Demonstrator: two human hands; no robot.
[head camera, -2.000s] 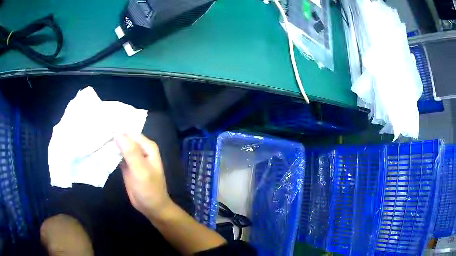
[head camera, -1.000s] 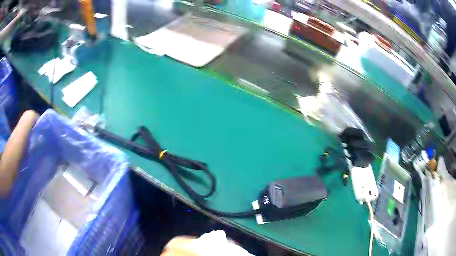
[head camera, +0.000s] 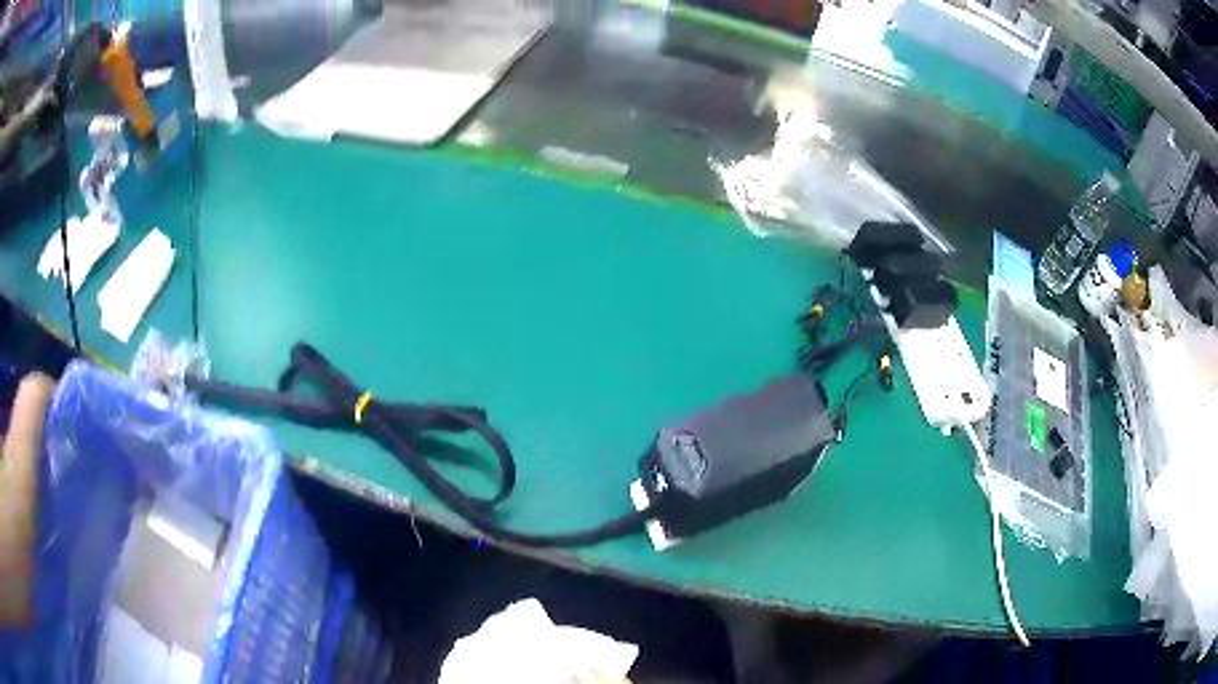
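Observation:
A crumpled white cloth (head camera: 534, 647) is at the bottom edge, below the bench's front edge. A sliver of my right hand (head camera: 604, 677) shows at its lower side, holding it; the rest is cut off. My left hand or forearm (head camera: 19, 501) is a blurred strip at the left edge, beside the lined crate; its fingers cannot be made out. A black power adapter (head camera: 741, 457) lies on the green bench (head camera: 561, 294). Its thick black cable (head camera: 434, 474) is looped to the left, with a yellow tie.
A blue crate (head camera: 287, 575) with clear liner and pale flat pieces stands at lower left. A white power strip (head camera: 942, 374) with black plugs, thin leads, a grey parts tray (head camera: 1039, 414), white sheets (head camera: 1189, 468) and a bottle (head camera: 1077, 241) are at right. White strips (head camera: 136, 283) lie at left.
The view has swung from the lap up and left over the bench, then slightly right. The cloth is now at the bottom edge. The adapter and its cable look unmoved on the bench.

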